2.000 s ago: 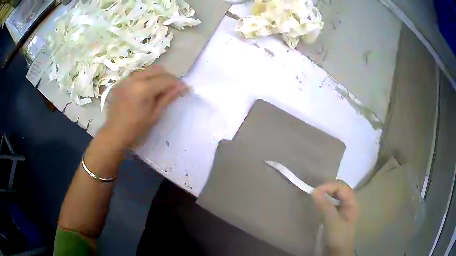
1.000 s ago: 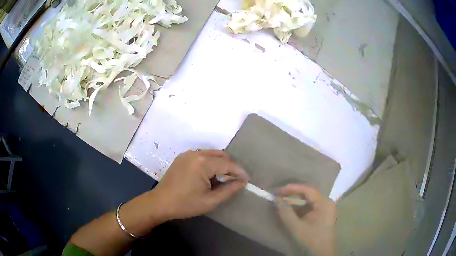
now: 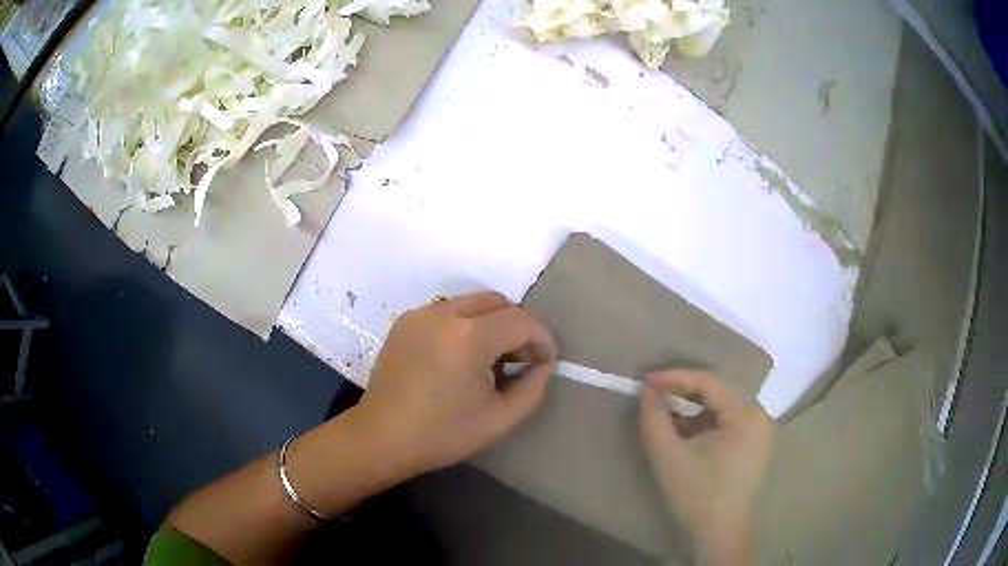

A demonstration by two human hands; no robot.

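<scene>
A grey-brown panel (image 3: 647,310) with rounded corners lies on the white scuffed sheet in front of me. A narrow white strip (image 3: 598,377) is stretched between my two hands over the middle of the panel. My left hand (image 3: 459,381) pinches its left end between thumb and fingers. My right hand (image 3: 707,442) pinches its right part, and a short end shows past the fingers. I cannot tell whether the strip touches the panel. My hands hide parts of the panel.
A large tangle of white strips (image 3: 210,100) lies at the upper left on grey board. A smaller creamy pile (image 3: 636,20) is at the top. Grey-brown pieces (image 3: 851,453) overlap at the lower right. A blue object (image 3: 993,44) shows at the far upper right.
Two seconds ago my left hand was near the large tangle; it has come to the panel and taken the strip's left end. Since one second ago both hands shifted slightly, still holding the strip.
</scene>
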